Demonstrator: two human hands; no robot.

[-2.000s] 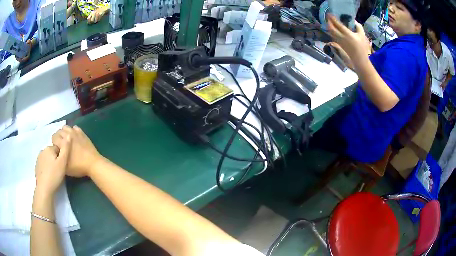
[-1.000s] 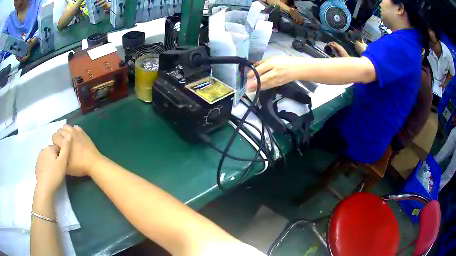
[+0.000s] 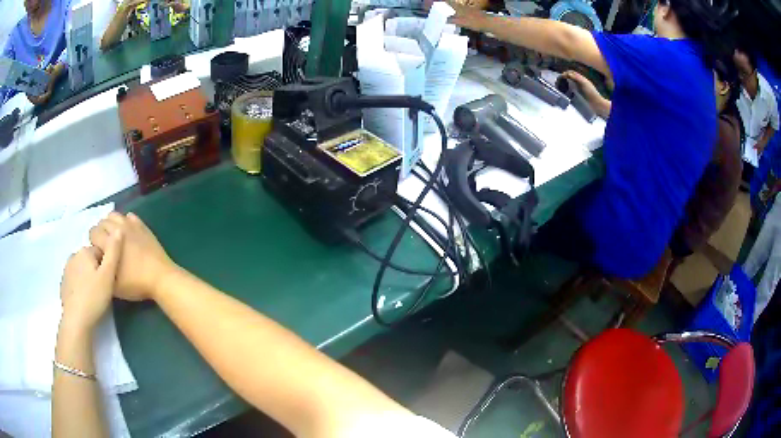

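Note:
My left hand [image 3: 87, 275] and my right hand [image 3: 135, 261] are clasped together over the edge of the white sheets [image 3: 38, 299] on the green bench, at the left. Their fingers are closed and no object shows in them. A silvery bracelet is on my left wrist. To the right stands the black soldering station [image 3: 330, 171] with a yellow label. The yellow container [image 3: 250, 141] stands between it and the reddish-brown box [image 3: 169, 137], which has white paper on top.
Black cables [image 3: 411, 231] hang over the bench edge beside a black strap [image 3: 488, 184]. Open cartons [image 3: 385, 94] and dark handheld fans [image 3: 505, 124] lie beyond. A neighbour in blue [image 3: 655, 154] sits at the right. A red chair [image 3: 623, 389] stands below. More people are across the bench.
A carton now stands behind the soldering station, set there by the neighbour. The neighbour's arm has since moved from it towards the back of the bench. My clasped hands have not moved.

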